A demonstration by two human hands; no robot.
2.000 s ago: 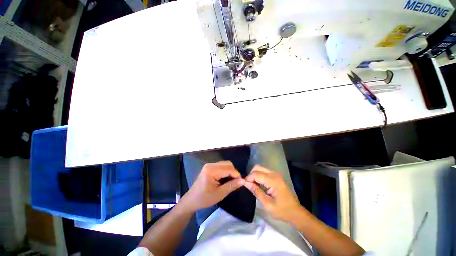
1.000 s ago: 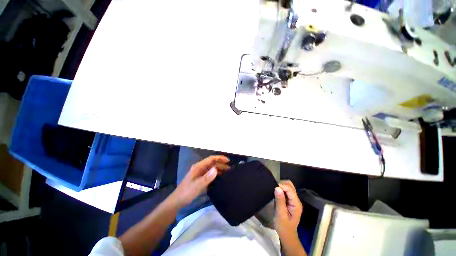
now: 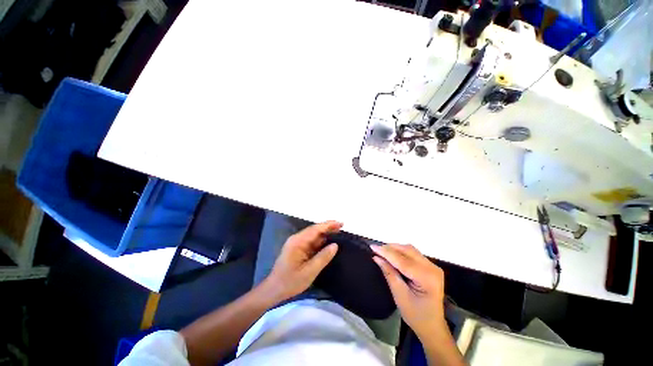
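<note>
A black panel (image 3: pixel 358 279) is held over my lap, just below the front edge of the white table. My left hand (image 3: pixel 304 261) holds its upper left part between thumb and fingers. My right hand (image 3: pixel 414 282) pinches its upper right edge. The panel's lower part hangs down between my hands. The sewing machine (image 3: pixel 530 107) stands on the table at the upper right. Its presser foot area (image 3: pixel 407 139) has no black panel at it.
A blue tub (image 3: pixel 71 143) with black pieces (image 3: pixel 104 187) stands left of the white table (image 3: pixel 250 107). Thread snips (image 3: pixel 548 236) and a dark flat rectangle (image 3: pixel 620 259) lie at the table's right. A pale padded surface (image 3: pixel 526 347) is at the lower right.
The view has turned, so the machine shows further right. The black panel, earlier spread flat between my hands, now has its top edge near the table edge, and both hands grip along that edge.
</note>
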